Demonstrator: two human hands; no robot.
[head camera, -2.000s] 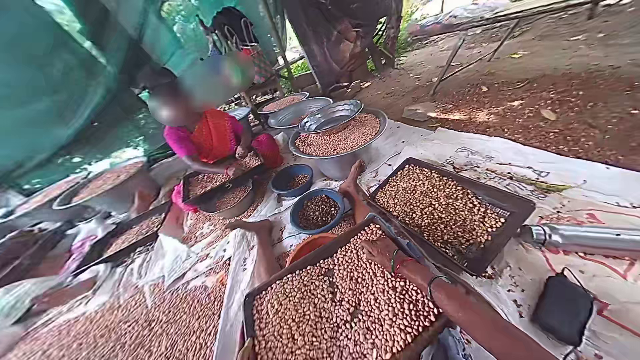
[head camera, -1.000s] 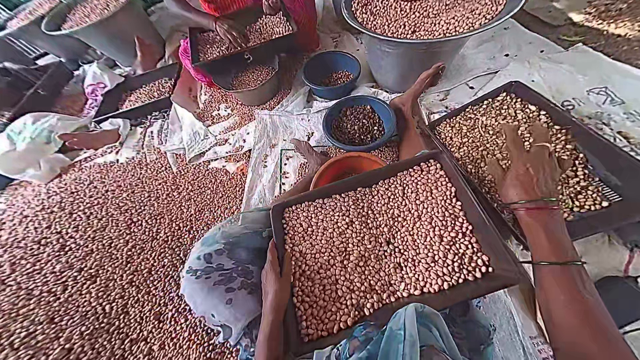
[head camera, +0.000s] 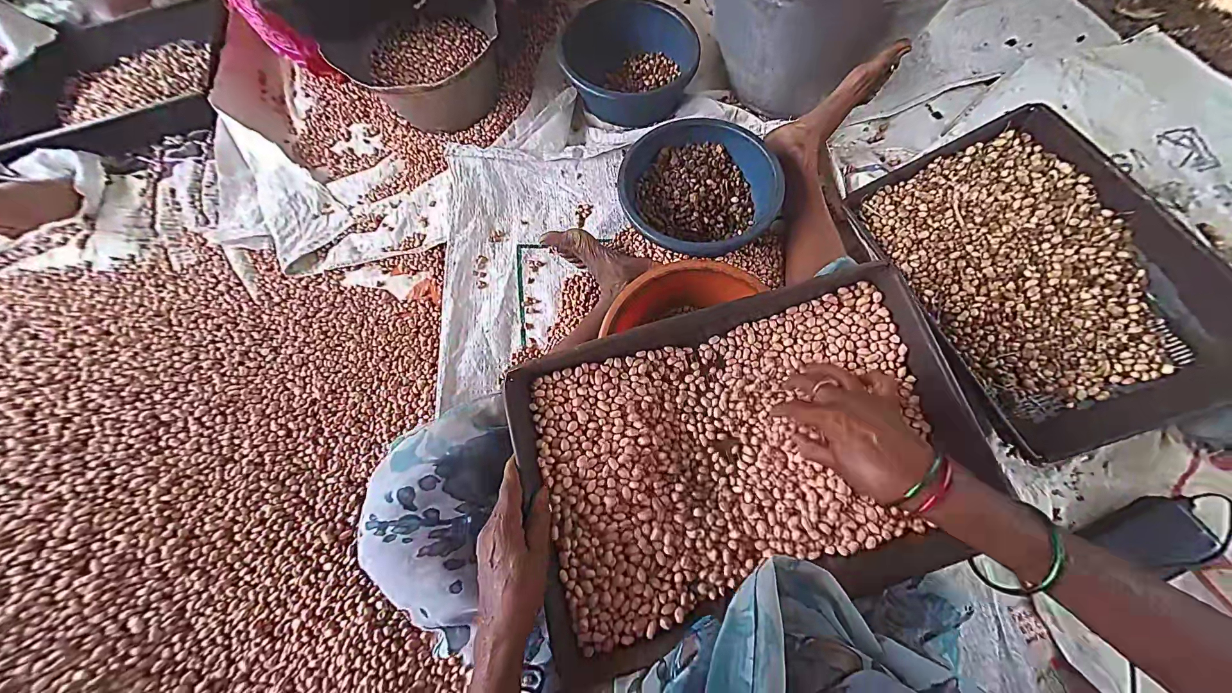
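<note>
A dark rectangular tray (head camera: 521, 423) full of pinkish shelled peanuts (head camera: 635, 462) lies tilted across my lap. My left hand (head camera: 510, 558) grips the tray's left side, with the thumb at the rim. My right hand (head camera: 857, 433) rests on the peanuts in the tray's right half, its fingers spread and slightly bent; whether it holds any nuts cannot be told. An orange bowl (head camera: 674, 289) is partly hidden behind the tray's far edge. To the right, a second dark tray (head camera: 1136, 414) holds paler, yellowish-brown nuts (head camera: 1030, 269).
Two blue bowls (head camera: 630, 192) (head camera: 577, 67) with darker nuts stand beyond my feet. A large metal tub (head camera: 784, 58) is behind them. Loose peanuts (head camera: 192, 433) cover the ground at left. White woven sacks (head camera: 481, 241) lie underneath. A black pouch (head camera: 1150, 534) sits at right.
My right hand was over the peanuts of the right tray one second ago; now it is on the peanuts in the lap tray. The view has tilted down and shifted since two seconds ago.
</note>
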